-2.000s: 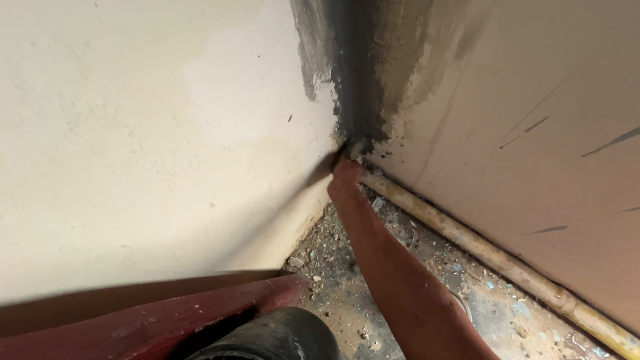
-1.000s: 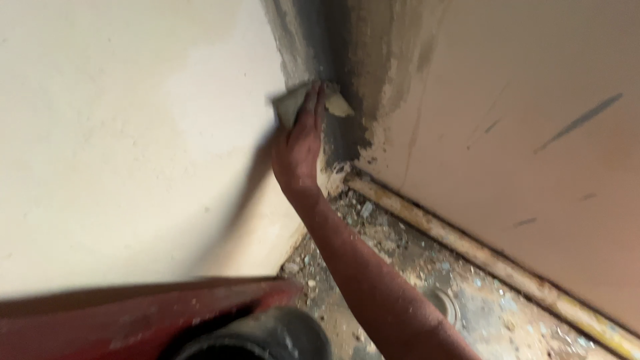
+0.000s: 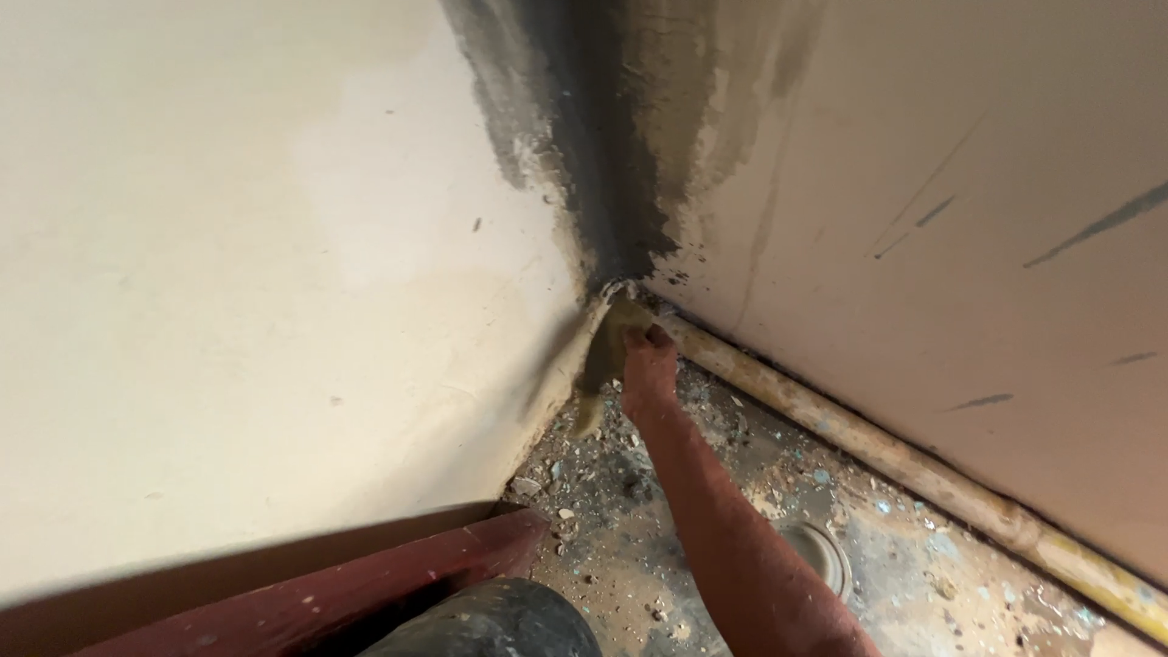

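Observation:
My right hand (image 3: pixel 651 356) reaches down to the foot of the wall corner, its fingers closed on a limp, greenish-brown piece of sheet or cloth (image 3: pixel 613 342); its exact material cannot be told. The piece hangs left of my fingers, near the end of the pipe. Above my hand, a dark grey coated strip (image 3: pixel 598 137) runs up the corner, with ragged edges on both walls. My left hand is not in view.
A stained pipe (image 3: pixel 849 433) lies along the foot of the right wall (image 3: pixel 912 182). Rubble and paint flakes litter the floor (image 3: pixel 630 547). A round whitish object (image 3: pixel 821 557) is partly behind my forearm. A red painted beam (image 3: pixel 365 584) and a black cylindrical object (image 3: pixel 502 625) stand at the lower left.
A second ago my right hand was higher, pressing the piece against the corner strip; it has moved down to the foot of the corner, still holding the piece.

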